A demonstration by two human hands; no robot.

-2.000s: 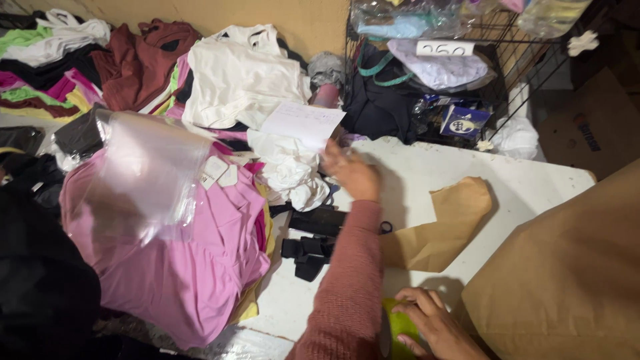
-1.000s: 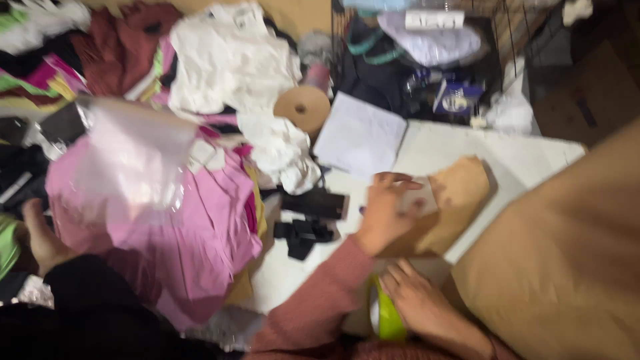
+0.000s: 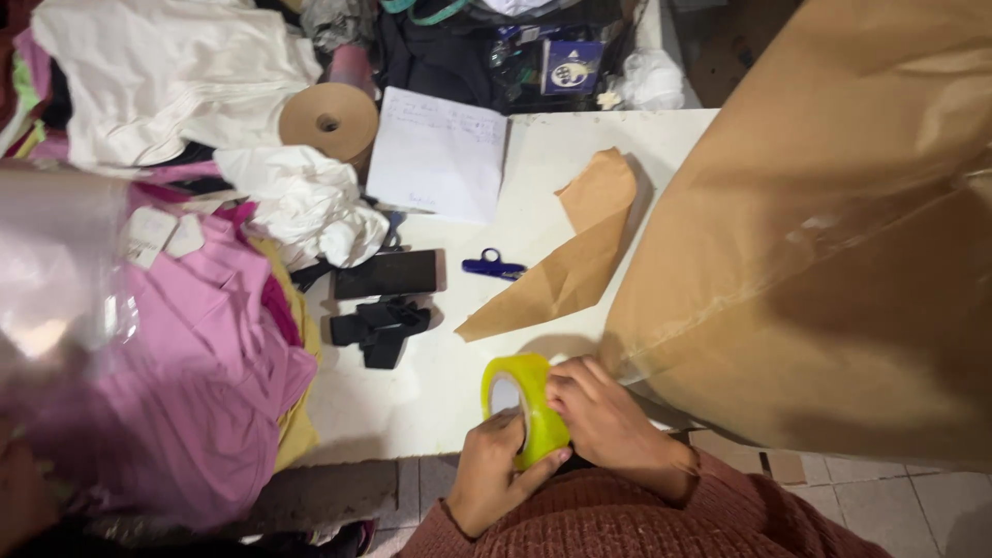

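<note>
A roll of yellow-green packing tape (image 3: 547, 415) stands upright at the table's front edge. My left hand (image 3: 492, 465) grips it, with fingers inside the core and the thumb on the outer face. My right hand (image 3: 593, 415) has its bent fingertips on the tape's right side. Beyond them a torn strip of brown kraft paper (image 3: 573, 271) lies on the white table (image 3: 403, 418), beside blue thread snips (image 3: 494, 267). To the right of my hands rises a large package wrapped in brown paper (image 3: 806, 248), with clear tape along it.
Pink garments (image 3: 209, 349) and a blurred clear plastic bag (image 3: 54, 263) lie left, near another person's hand (image 3: 23, 480). Black elastic pieces (image 3: 381, 325), a dark block (image 3: 387, 273), crumpled white cloth (image 3: 310, 201), a brown paper roll (image 3: 328, 122) and a written sheet (image 3: 438, 155) lie farther back.
My left hand has come back from the paper sheet, past the kraft strip, to the tape roll, which both hands now touch. The sheet lies right of the brown roll it earlier covered.
</note>
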